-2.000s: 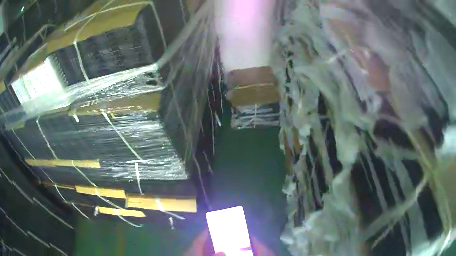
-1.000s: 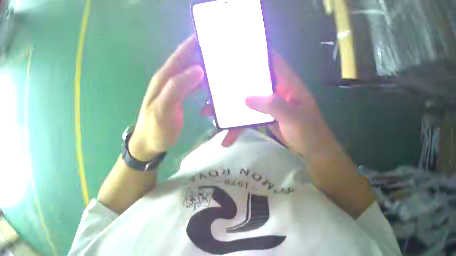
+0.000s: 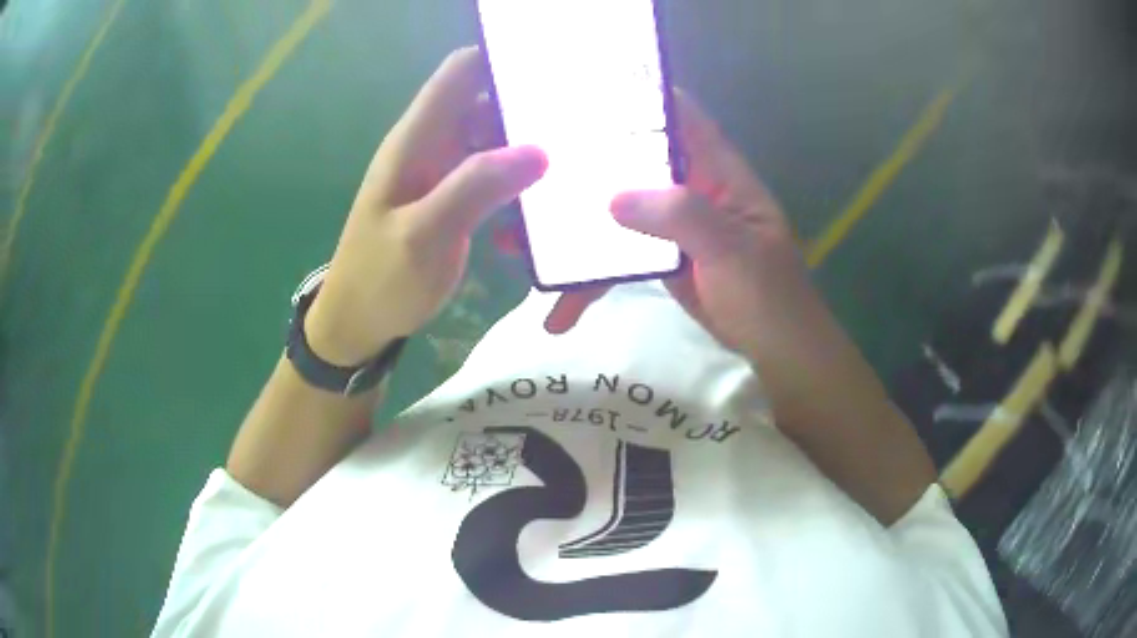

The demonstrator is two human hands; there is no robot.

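A smartphone with a glaring white screen and dark edges is upright at the top centre, its upper end cut off by the picture's edge. My left hand holds its left side, with the thumb over the screen's left edge. My right hand holds its right side, with the thumb on the lower right of the screen. A fingertip shows below the phone's bottom edge. The screen is too bright to read. Both hands are bare.
A black wristwatch is on my left wrist. The green floor has curved yellow lines on the left and one at the right. Film-wrapped dark goods with tan strips stand at the lower right. My white printed shirt fills the bottom.
My left thumb has moved onto the screen's edge. The phone sits slightly higher in view. The wrapped goods have shifted from the upper right to the lower right, and the floor lines have changed slant.
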